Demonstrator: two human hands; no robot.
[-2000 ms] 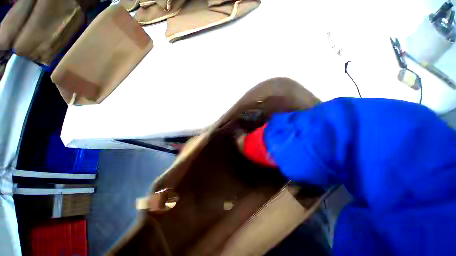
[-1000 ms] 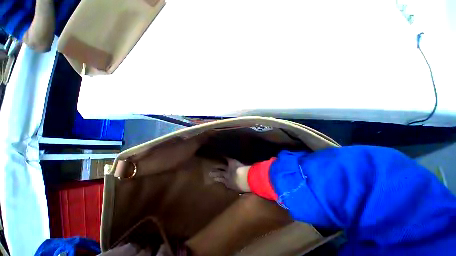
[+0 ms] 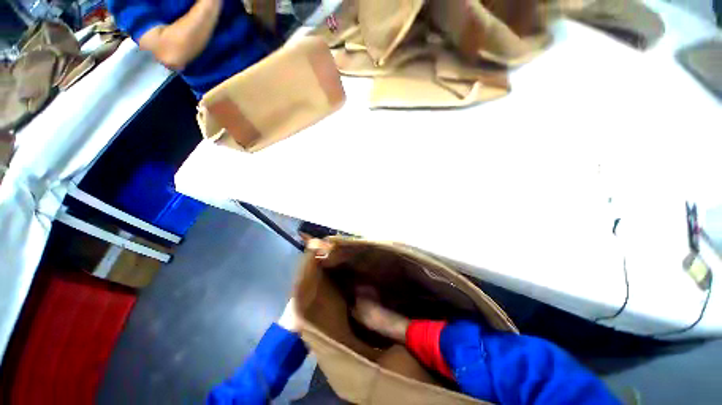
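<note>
A tan-brown bag body (image 3: 348,362) stands mouth-up below the table's front edge, its darker inside showing. My right hand (image 3: 378,315) reaches down into the bag mouth, with a red cuff and blue sleeve behind it. Its fingers are dim and partly hidden in the bag's shadow. My left hand (image 3: 291,315) is at the bag's outer left side. Only a small pale part shows beyond the blue sleeve, and its fingers are hidden.
A white table (image 3: 475,182) spans the view. A finished-looking bag (image 3: 277,95) lies at its left corner, with a bag pile (image 3: 443,75) behind. Dark snips (image 3: 693,225), a yellow block (image 3: 697,270) and cords lie right. A person's arm (image 3: 186,35) is upper left; a red crate (image 3: 71,336) is lower left.
The view has shifted, showing more floor and table. The bag appears smaller and more upright. My right hand stays inside it, less clearly seen; my left sleeve now shows beside the bag.
</note>
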